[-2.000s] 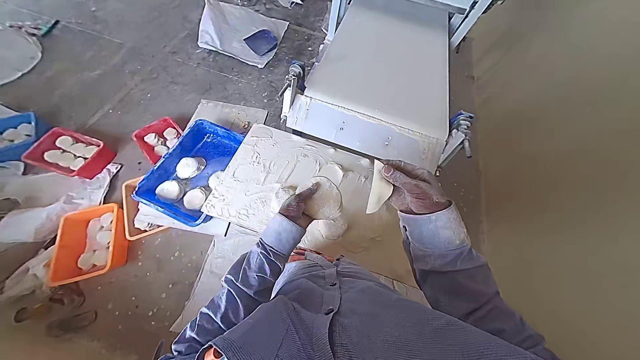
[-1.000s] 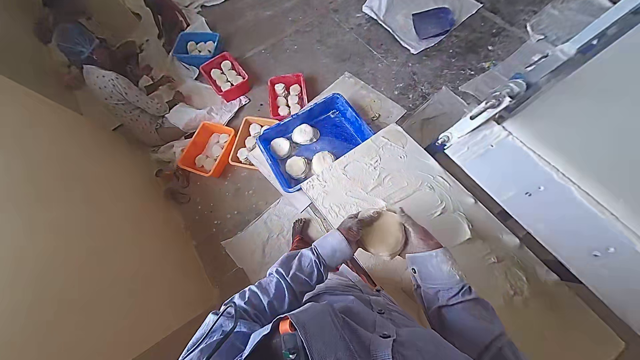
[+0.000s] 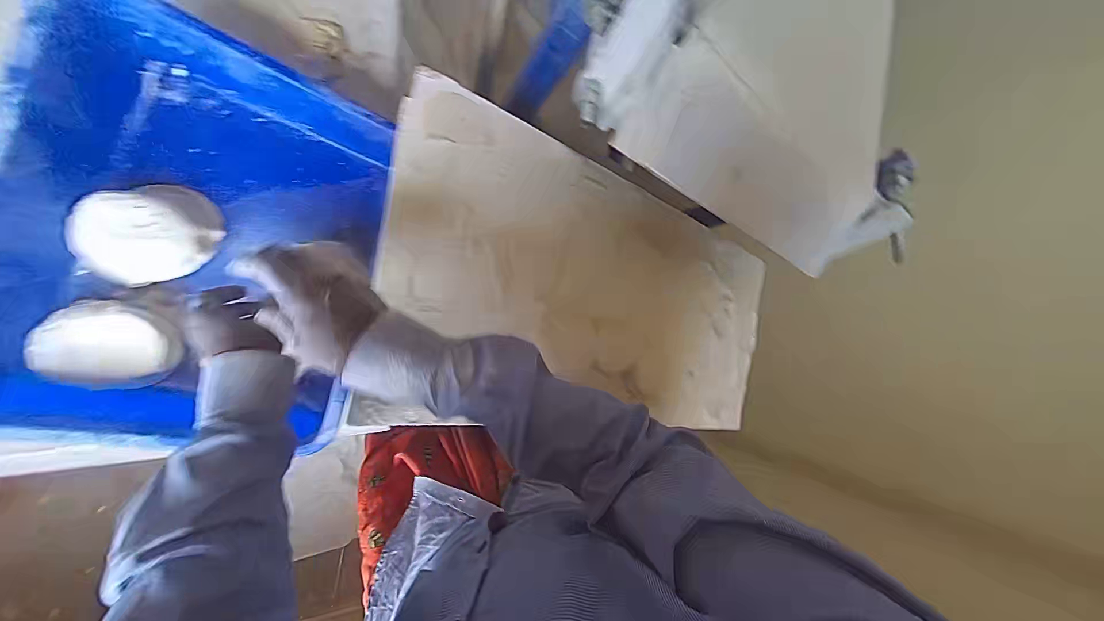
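Observation:
Both hands are over the right side of a blue plastic tray [image 3: 259,112], close together and blurred. My left hand [image 3: 228,323] is beside two round, pale dough pieces; the upper dough piece [image 3: 142,235] and the lower dough piece [image 3: 102,341] rest in the tray. My right hand [image 3: 315,297] reaches across from the right, its fingers touching or nearly touching the left. Whether either hand holds anything cannot be told. A flour-dusted board [image 3: 561,276] lies right of the tray.
Beyond the board is the pale end of a machine or conveyor [image 3: 759,112], with a metal fitting [image 3: 895,185] at its corner. A blue frame part [image 3: 552,56] stands near the top. A plain wall [image 3: 992,345] runs along the right.
Both hands have moved from the board to the blue tray. The round dough piece held a second ago is no longer seen between them. The view has swung and come much nearer.

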